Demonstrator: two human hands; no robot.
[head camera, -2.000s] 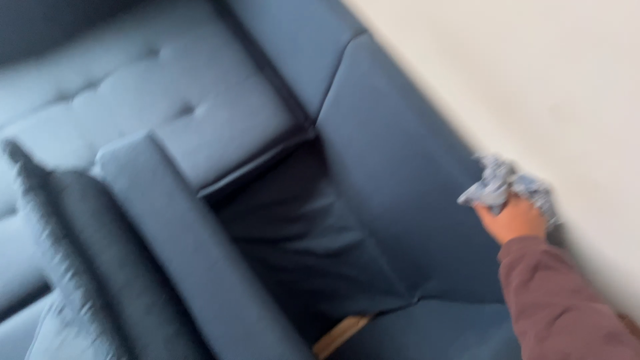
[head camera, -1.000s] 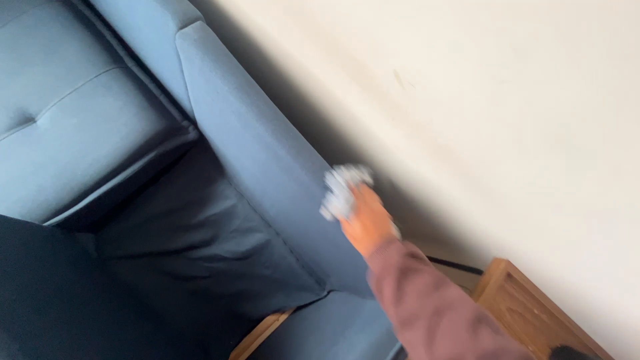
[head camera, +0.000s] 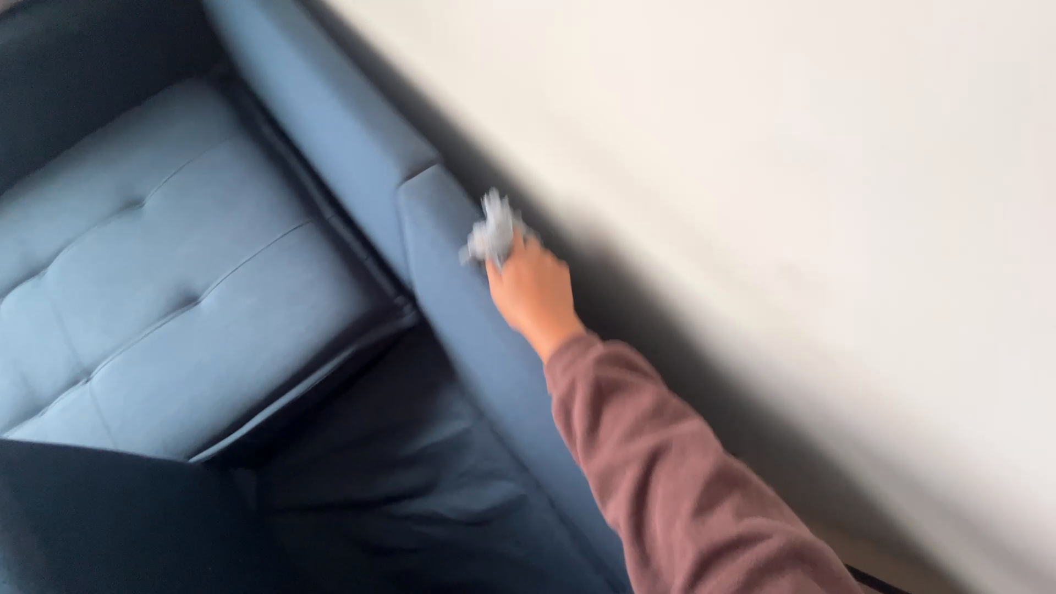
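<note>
A crumpled, light grey cloth (head camera: 495, 231) is gripped in my right hand (head camera: 532, 285), which reaches out in a brownish-red sleeve. Both are over the top of the blue sofa's backrest or side panel (head camera: 470, 305), just past a seam in it. Motion blur hides whether the cloth touches the fabric. A tufted blue seat cushion (head camera: 190, 280) lies to the left of the hand. Nothing of my left hand shows in the view.
A pale wall (head camera: 784, 206) runs along the right, with a narrow dark gap between it and the sofa. Loose dark fabric (head camera: 396, 470) covers a recess below the cushion. A dark blue padded part (head camera: 107, 520) fills the lower left.
My right hand, still holding the cloth, has moved up along the sofa's top edge towards the seam. The view has shifted, and the wooden piece seen at lower right is out of sight.
</note>
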